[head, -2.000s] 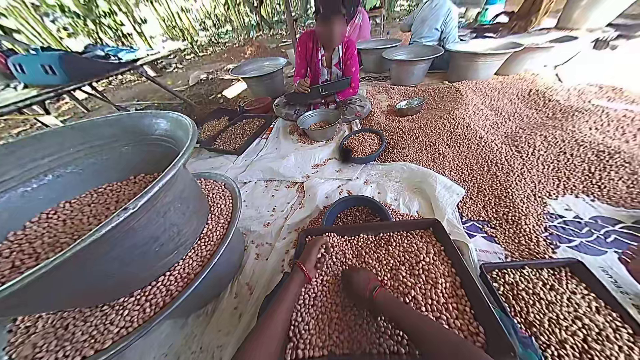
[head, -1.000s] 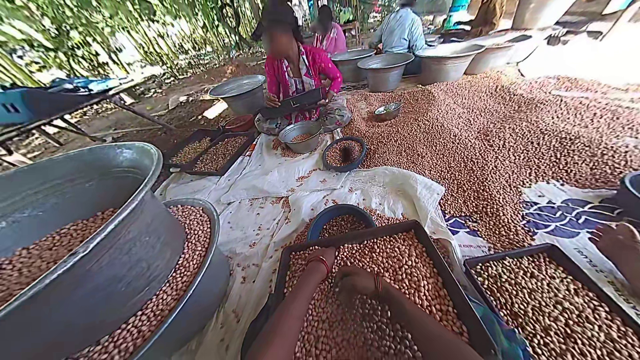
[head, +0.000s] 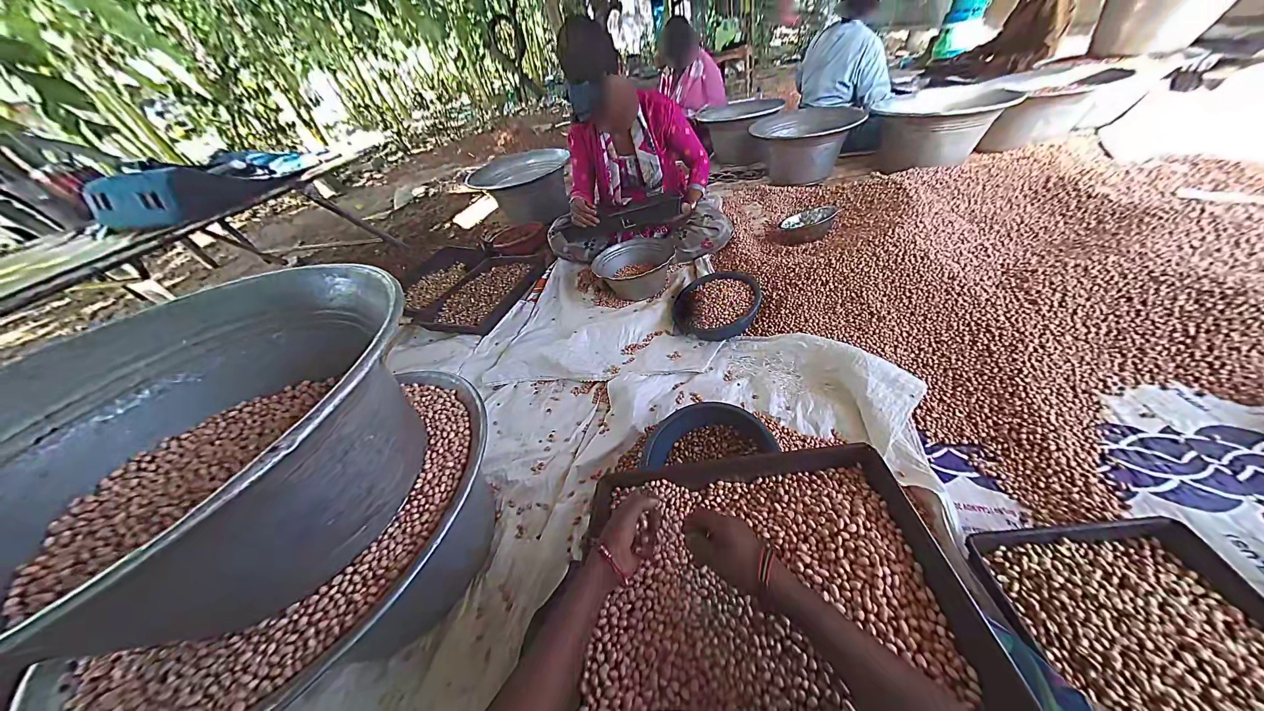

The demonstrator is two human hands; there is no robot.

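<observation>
A dark rectangular tray (head: 736, 462) full of small brown nuts or seeds (head: 839, 533) lies in front of me. My left hand (head: 630, 538) rests over its far left part, fingers curled; whether nuts are inside them is hidden. Close to its right, my right hand (head: 729, 548) is bent over the nuts, its fingertips hidden from view. Red bands circle both wrists. Just beyond the tray's far edge, a blue round basin (head: 671, 430) holds more nuts.
Large metal tubs (head: 395, 434) with nuts stand at left. At right lie another nut-filled tray (head: 1076, 533) and a broad nut heap (head: 987, 276). Across the white sheet (head: 553, 425) sits a person in pink (head: 681, 138) with a tray; other people and basins are behind.
My left hand has shifted from the tray's left rim onto the nuts since two seconds ago. Another person's hand, seen at the right edge earlier, is out of view.
</observation>
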